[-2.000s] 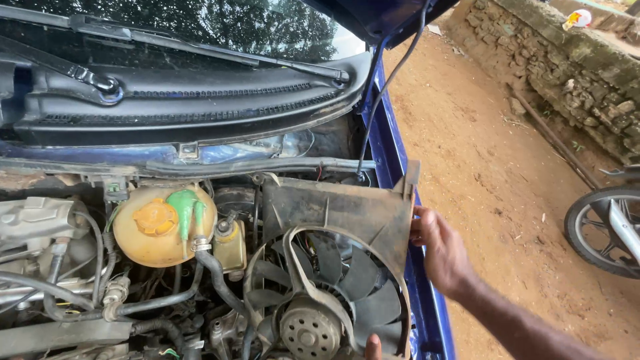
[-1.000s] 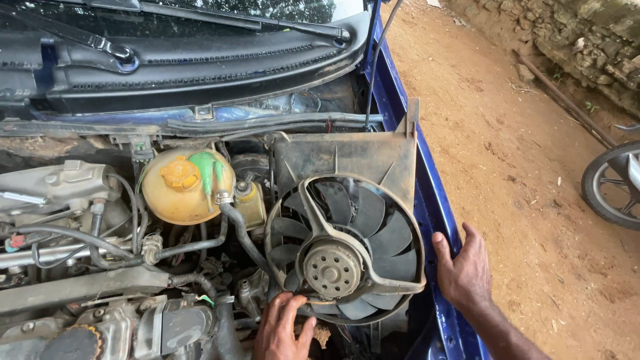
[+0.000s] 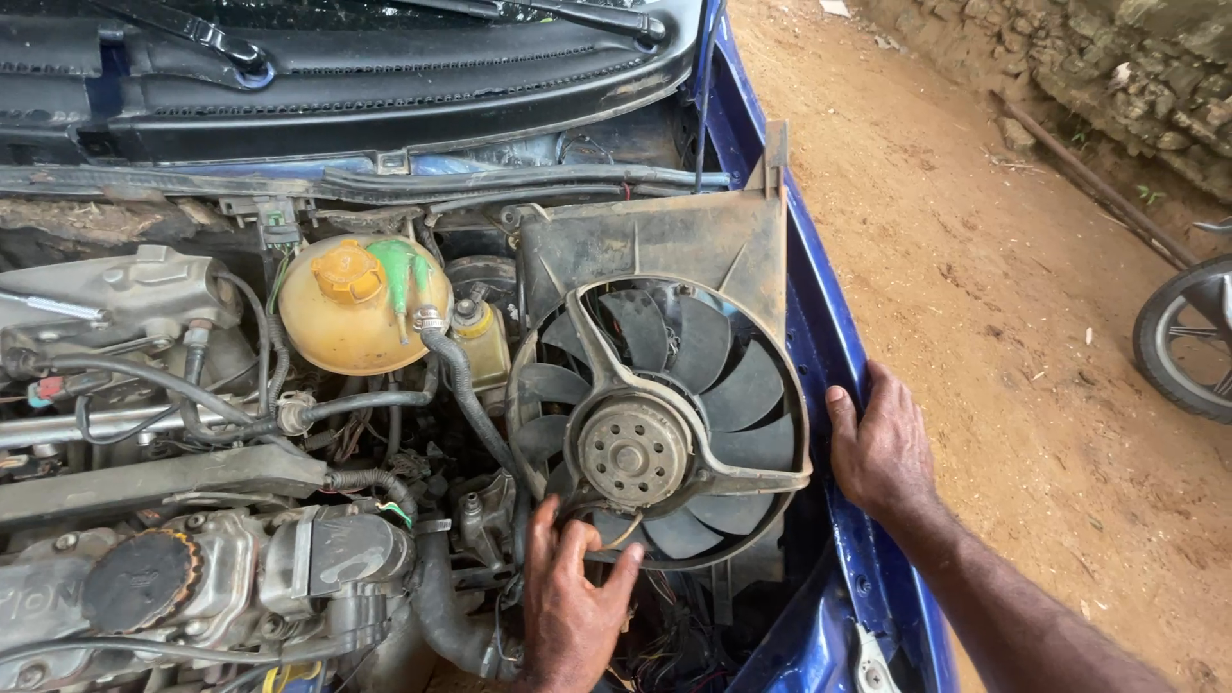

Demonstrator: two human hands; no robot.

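Observation:
A radiator cooling fan in its dusty plastic shroud (image 3: 664, 231) lies over the right part of the engine bay, its round motor (image 3: 635, 452) facing up. At the lower left of the fan ring, my left hand (image 3: 577, 597) touches the rim with its fingers, close to a short wire (image 3: 626, 531); whether it grips the rim cannot be told. My right hand (image 3: 881, 443) rests on the blue fender edge (image 3: 828, 318), right of the fan and apart from it, holding nothing.
Left of the fan stand a yellowed coolant expansion tank (image 3: 361, 337) with an orange cap, a ribbed hose (image 3: 472, 395) and the engine with its black oil filler cap (image 3: 144, 582). Wipers (image 3: 207, 38) lie above. Beyond the fender are bare ground, a motorcycle wheel (image 3: 1189, 337) and a stone wall.
My right hand has left the shroud's right edge and moved onto the fender. More of my left hand has come into view at the fan's lower left rim.

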